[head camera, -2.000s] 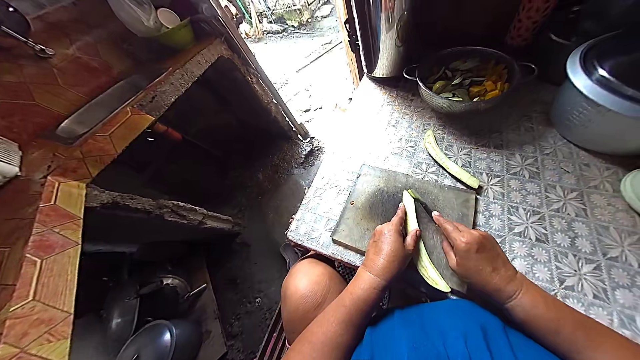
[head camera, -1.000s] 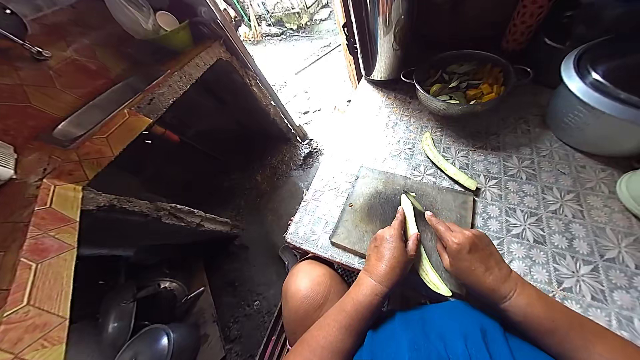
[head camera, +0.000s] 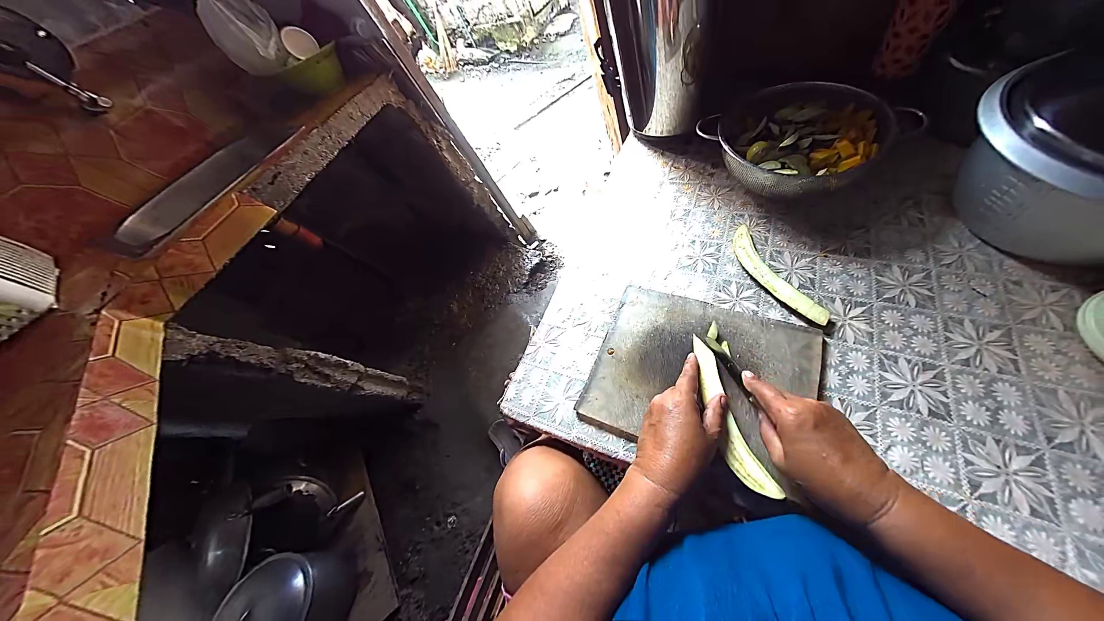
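Observation:
My left hand grips a long pale green vegetable, perhaps a peeled eggplant, which points away from me over the near edge of a worn cutting board. In my right hand is a dark-bladed knife, its blade against the vegetable's far end; the handle is hidden by my fingers. Small green pieces lie at the blade on the board. Beyond the board's far right corner, a second curved pale green length rests on the patterned tablecloth.
A metal colander of cut vegetables stands at the back of the table, with a rice cooker to its right and a tall shiny container to its left. A tiled counter runs along the left, with pots below it.
Small green pieces now show at the blade's end on the board, where none is plain two seconds ago. Both hands keep nearly the same place and hold.

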